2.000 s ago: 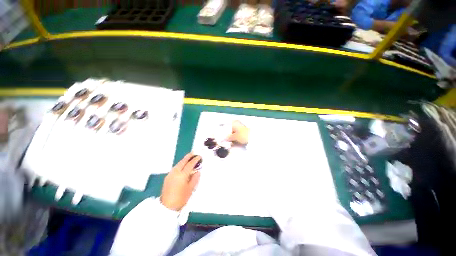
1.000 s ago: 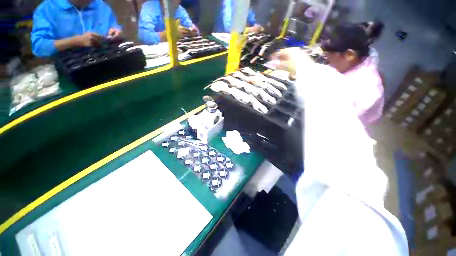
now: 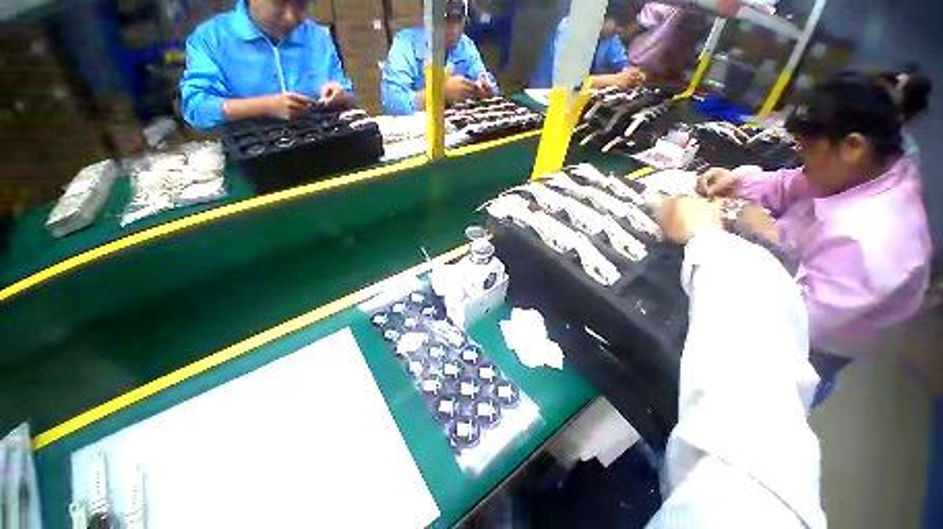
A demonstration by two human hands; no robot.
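My right hand (image 3: 691,219) is stretched out to the far end of the black parts tray (image 3: 558,284), over its back right part. Its fingers are small and partly hidden, so I cannot tell what they hold. Watches with pale straps (image 3: 579,227) lie in rows in the tray. My left hand is out of the picture. The white foam sheet (image 3: 259,439) lies at the lower left, with pale straps (image 3: 137,496) at its left end, cut off by the bottom edge.
Sticker stock (image 3: 455,382) lies right of the foam sheet. Behind it are a small white box (image 3: 478,300), a bottle (image 3: 481,251) and a crumpled tissue (image 3: 531,338). A person in pink (image 3: 863,232) works beside the tray. Yellow-edged conveyor (image 3: 310,238); people in blue (image 3: 264,67) sit beyond it.
My view has swung right from the foam sheet to the tray. My right arm has reached out over the tray. My left hand, seen on the sheet earlier, has left the picture.
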